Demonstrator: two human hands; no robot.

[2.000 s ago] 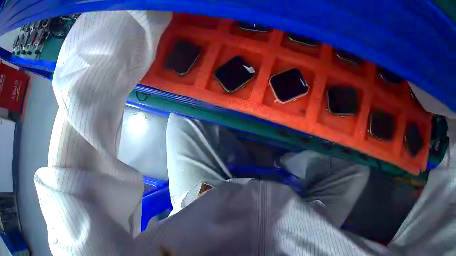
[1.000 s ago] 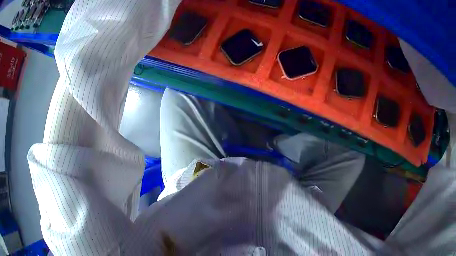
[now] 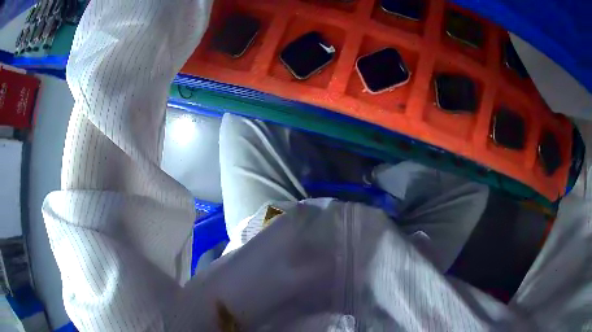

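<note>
The red-orange tray (image 3: 344,89) lies on the shelf in front of me, with dark-screened strapless smartwatches in its square pockets. One watch with a pinkish rim (image 3: 383,69) sits turned in its pocket. The watch to its left (image 3: 308,55) is also turned and shows a small white mark. Several other dark watches, such as this one (image 3: 456,93), sit in the near row and the rows behind. Both my sleeves reach towards the tray, but both hands are beyond the top of the picture or hidden.
A blue shelf edge (image 3: 552,39) crosses the upper right above the tray. The green-and-blue shelf front (image 3: 285,110) runs above my knees. Rows of small metallic items (image 3: 45,26) lie on green at upper left. A red box (image 3: 16,97) and a blue stool (image 3: 209,238) are at left.
The tray has shifted upward in view since two seconds ago, showing less of the blue shelf edge above it. The visible watches look unchanged in their pockets, and both sleeves stay stretched towards the tray.
</note>
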